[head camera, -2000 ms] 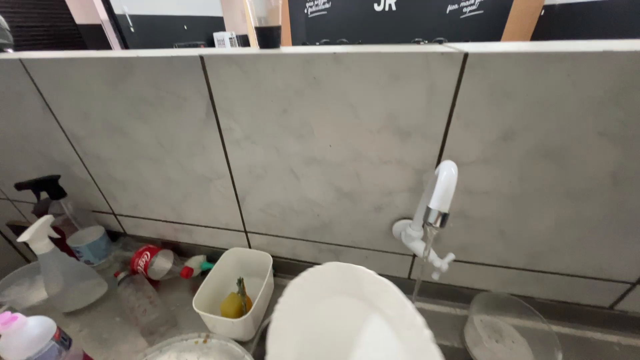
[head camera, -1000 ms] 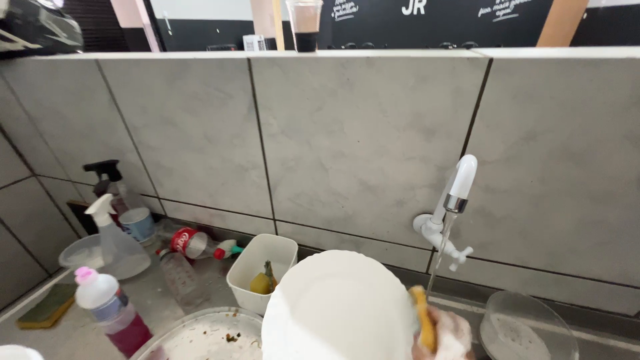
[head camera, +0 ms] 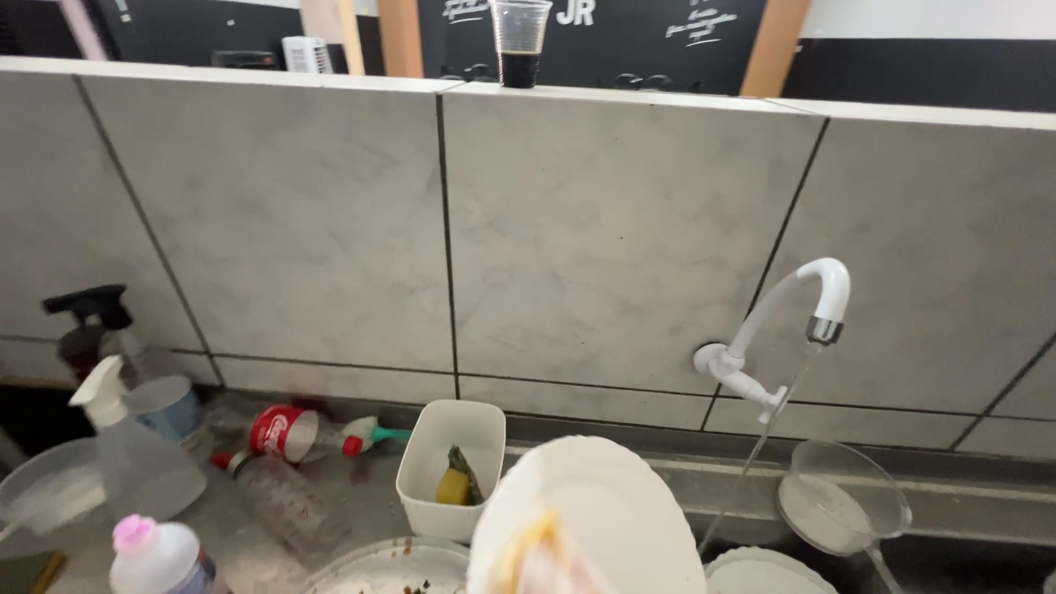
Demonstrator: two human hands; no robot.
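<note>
A white plate with a scalloped rim stands tilted at the bottom centre. Over its face a blurred hand, which looks like my right hand, presses a yellow sponge. My left hand does not show; the plate's lower part runs out of the picture. To the right, water runs from the white wall faucet. Another white plate lies beneath, at the bottom edge. Left of the held plate is a white plastic tub with a yellow and green sponge piece in it.
A clear bowl or pan sits at the right. A dish with food scraps lies below the tub. Plastic bottles, a spray bottle and a pink-capped bottle crowd the left. A cup of dark liquid stands on the wall ledge.
The hand with the yellow sponge has moved from the plate's right edge onto its face. The plate is tilted differently, and another plate now shows at lower right.
</note>
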